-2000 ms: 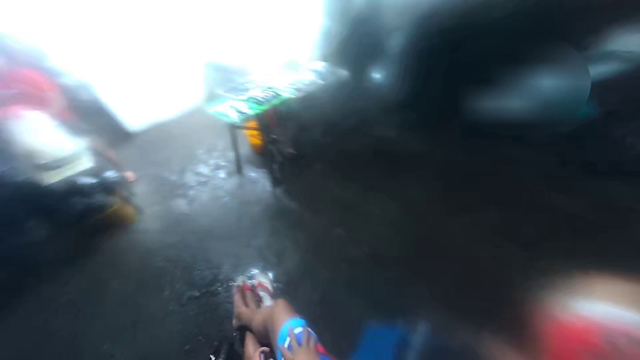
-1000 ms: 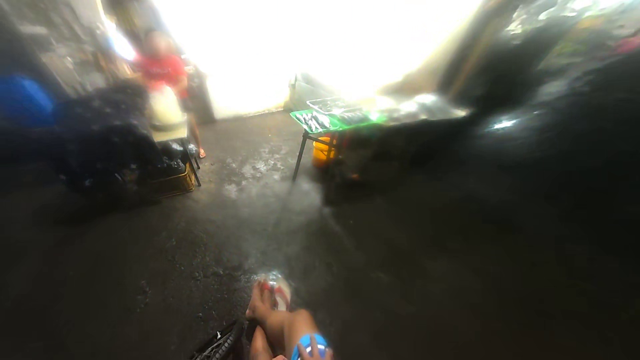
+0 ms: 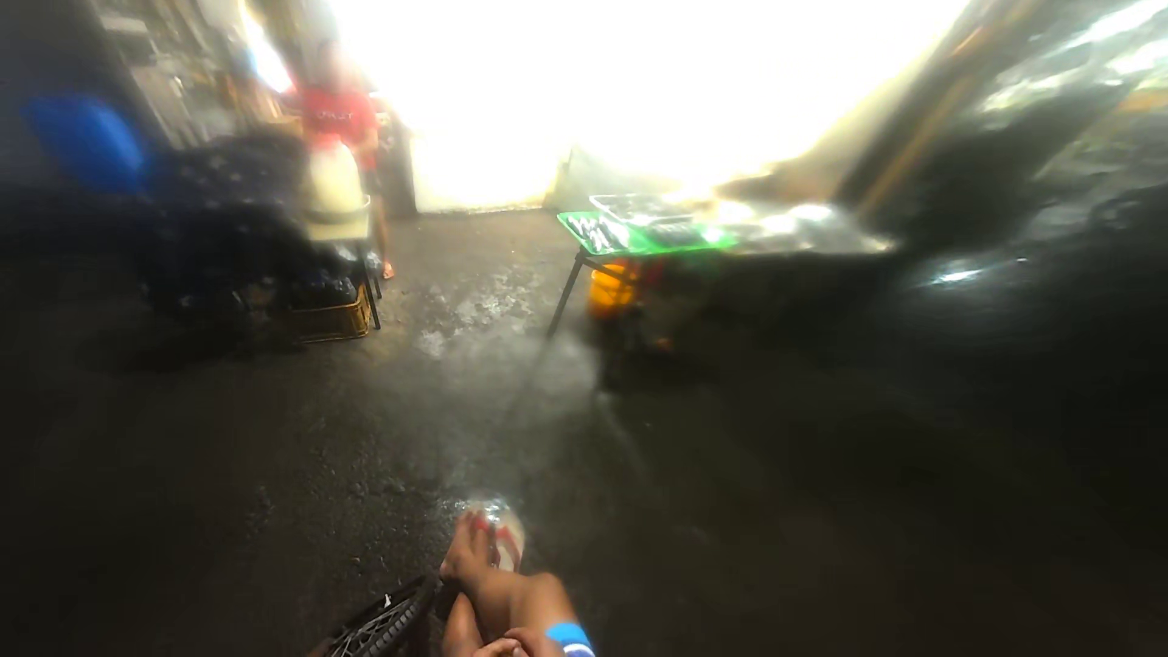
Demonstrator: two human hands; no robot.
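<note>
Only the tops of what look like my left hand (image 3: 498, 647) and my right hand (image 3: 535, 641) show at the bottom edge, close together in front of my bare legs. The rest of both is cut off, so whether they hold anything is hidden. Beside them, blue and white cloth (image 3: 569, 636) lies over my leg. Further out is my foot (image 3: 467, 552), next to a light flip-flop with red straps (image 3: 509, 538). Left of my legs, part of a spoked wheel with a black tyre (image 3: 388, 620) is visible.
Ahead stands a table with a green tray (image 3: 652, 239) holding blurred items; an orange bucket (image 3: 611, 290) is below. At left, a person in a red shirt (image 3: 338, 114) stands behind a small table (image 3: 338, 230), near a yellow-brown crate (image 3: 333, 321). The dark floor (image 3: 484, 310) looks wet.
The view has swung left since the first frame. A hand that lay over the blue cloth at my leg in both earlier frames no longer shows there; fingers now show beside the cloth.
</note>
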